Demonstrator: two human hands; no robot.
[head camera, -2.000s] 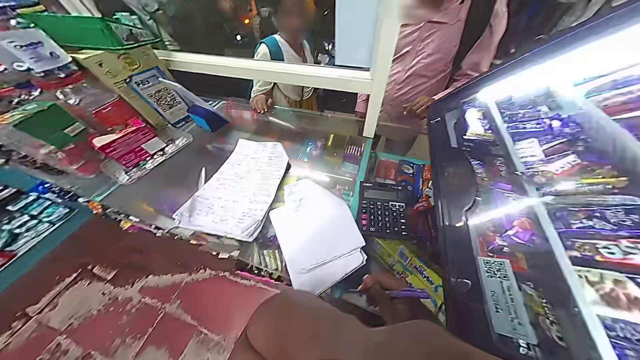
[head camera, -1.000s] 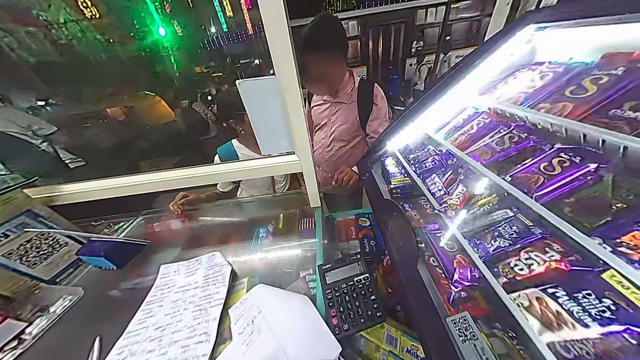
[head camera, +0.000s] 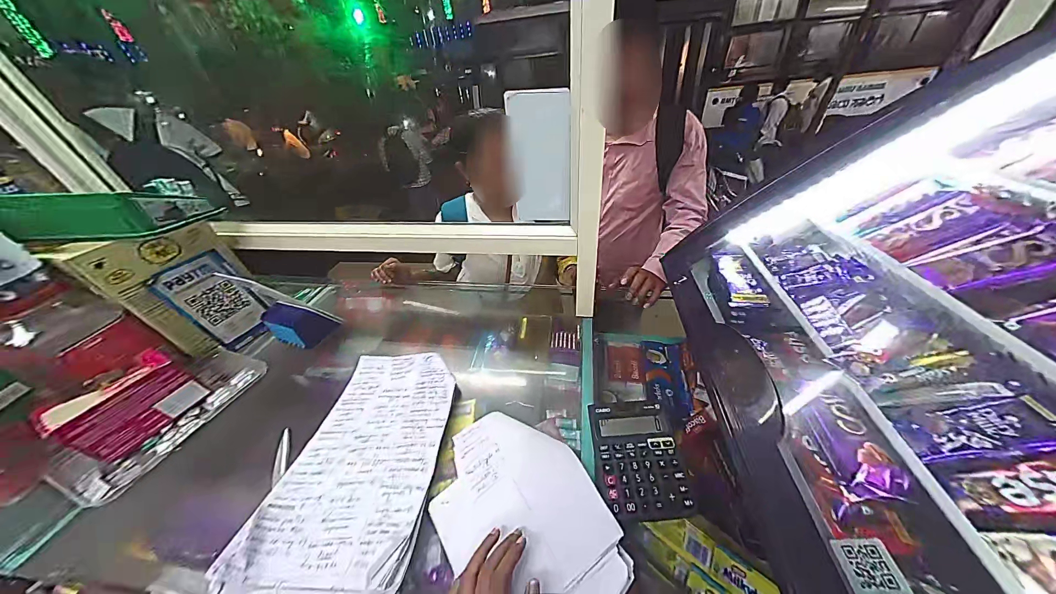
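At the bottom centre, the fingers of one hand rest spread on a stack of loose white paper sheets; it looks like my left hand, with the wrist below the frame. Left of it lies a long pile of handwritten pages on the glass counter. A pen is beside that pile. To the right of the white sheets is a black Casio calculator, and below it are yellow packets. My right hand is out of view.
A lit chocolate display case fills the right side. At left are a payment-code board, a blue stand, a green tray and clear boxes of packets. Beyond a window frame, two people stand at the counter.
The hand that held a purple pen by the yellow packets two seconds ago is out of view. Fingers now lie on the white sheets. The view has shifted since each earlier frame.
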